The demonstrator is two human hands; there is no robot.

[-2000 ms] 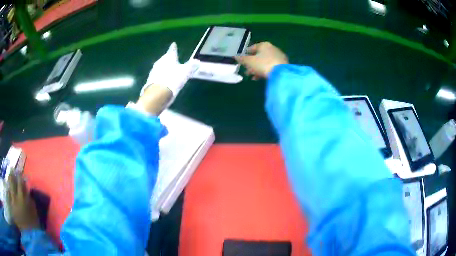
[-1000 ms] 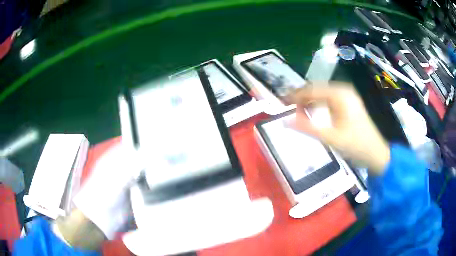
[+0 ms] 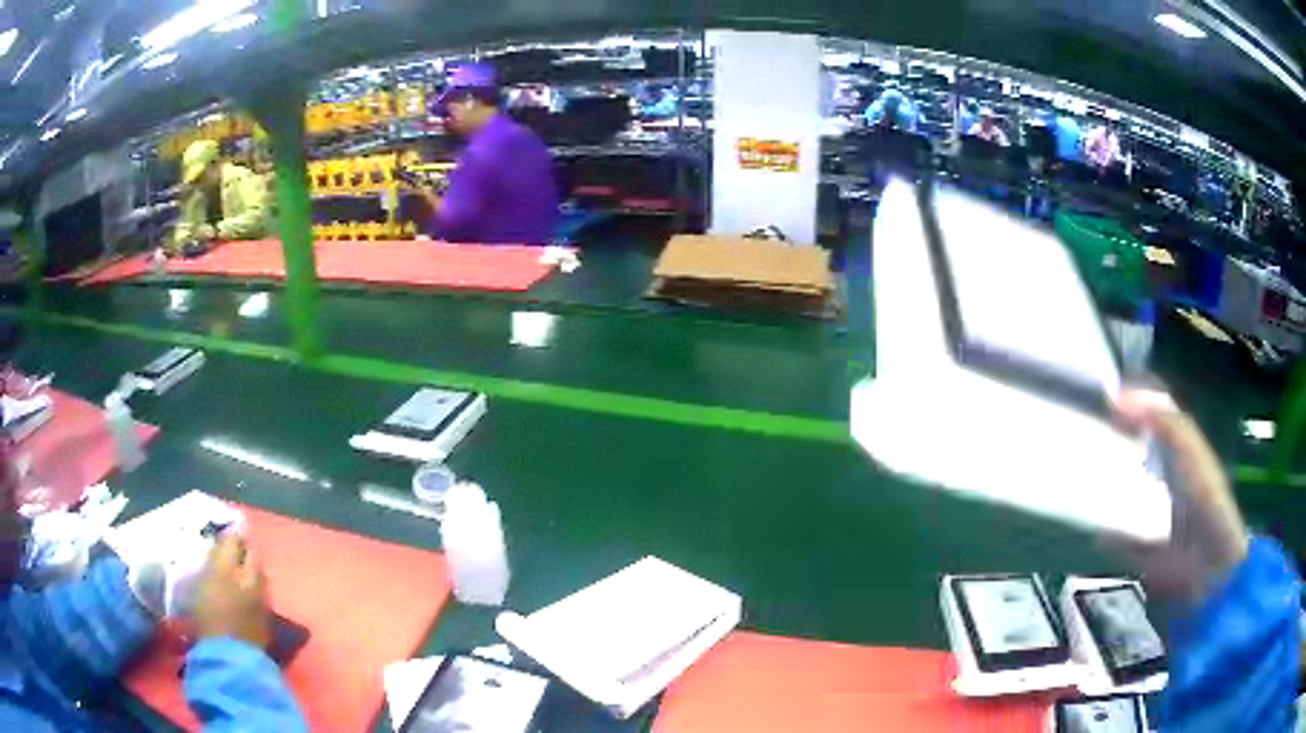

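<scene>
My right hand (image 3: 1192, 494), bare, is at the right edge and holds a white box tray (image 3: 988, 451) by its right side, raised above the bench and blurred. An e-reader (image 3: 1024, 294) with a pale screen in a black frame lies on the tray. My left hand is not in view. The red work mat (image 3: 816, 687) is at the bottom, and a white retail box (image 3: 630, 630) lies at its left edge. Several e-readers on box trays, one of them at the mat's right (image 3: 1007, 623), sit below the raised tray.
A white bottle (image 3: 473, 544) and small round dish (image 3: 433, 483) stand left of the box. Another boxed e-reader (image 3: 430, 415) lies on the green bench. A co-worker's hands (image 3: 222, 580) are at the left. Beyond the green strip are brown cardboard sheets (image 3: 745, 268) and a person in purple (image 3: 501, 172).
The view has swung up and now shows the hall. The boxed e-reader, low near my gloved left hand before, is now raised at the right in my right hand. My left hand has left the picture.
</scene>
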